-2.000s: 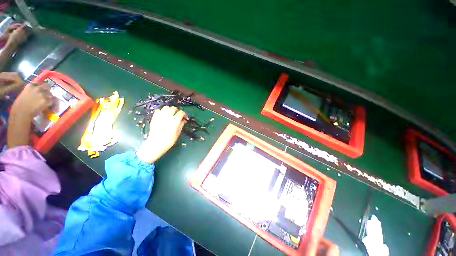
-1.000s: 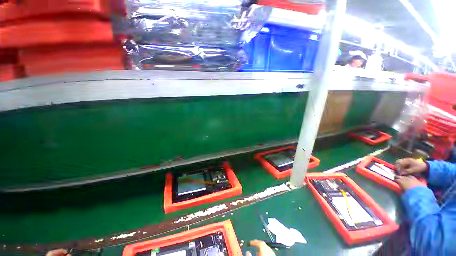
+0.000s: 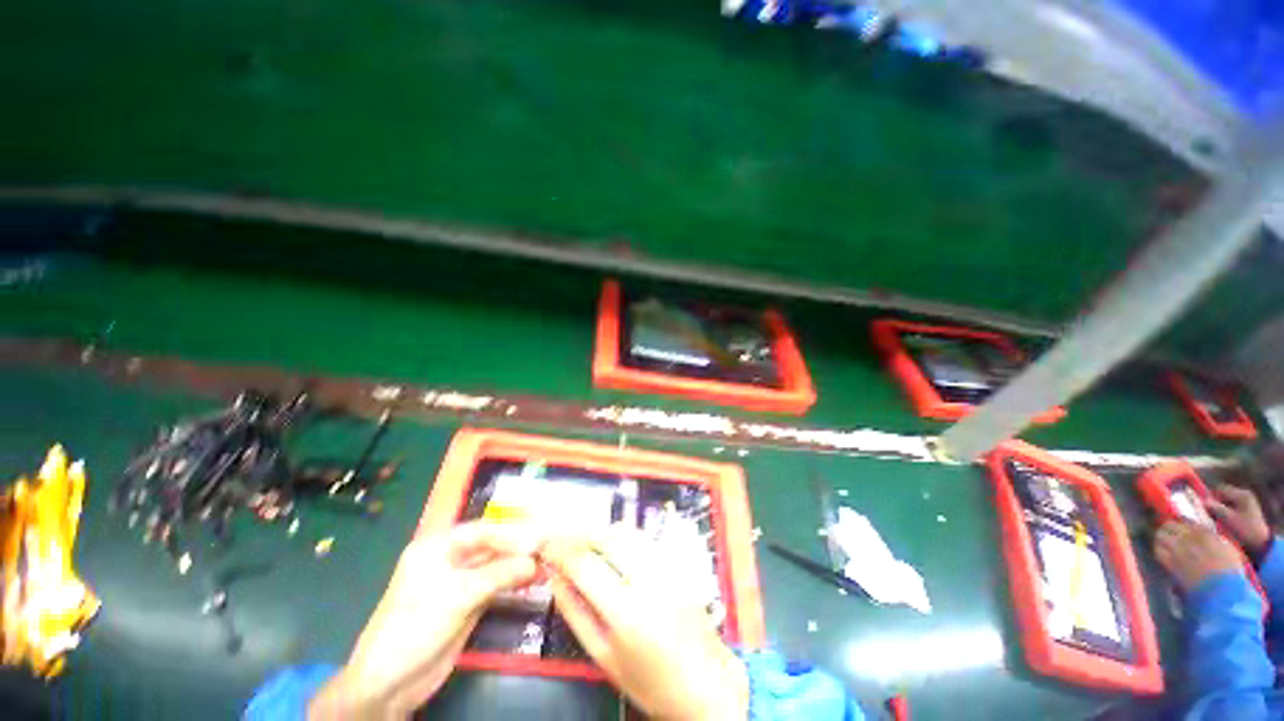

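An open tablet assembly [image 3: 532, 490] lies in a red-orange foam tray [image 3: 746, 563] in front of me, its pale area glaring. My left hand [image 3: 423, 606] and my right hand [image 3: 648, 634] are both over the tablet, in blue sleeves. Their fingertips meet above its left-middle part, thumbs and index fingers bent together. Whatever is between the fingertips is too small and blurred to make out. The hands hide much of the tablet's lower part. A tangled pile of black flex cables [image 3: 211, 472] lies to the left on the bench.
An orange flex cable bundle [image 3: 45, 563] lies far left. Dark tweezers [image 3: 817, 568] and crumpled white paper [image 3: 876, 563] lie right of the tray. Another tray [image 3: 1035, 620] stands further right, near another person's hands [image 3: 1197, 549]. Trays [image 3: 704, 392] lie behind the brown rail [image 3: 493, 409]; a pale post [image 3: 1112, 331] rises at right.
The view swung right, then back left and down. My left hand has moved from the black cable pile to the tablet. Both hands are now together above it.
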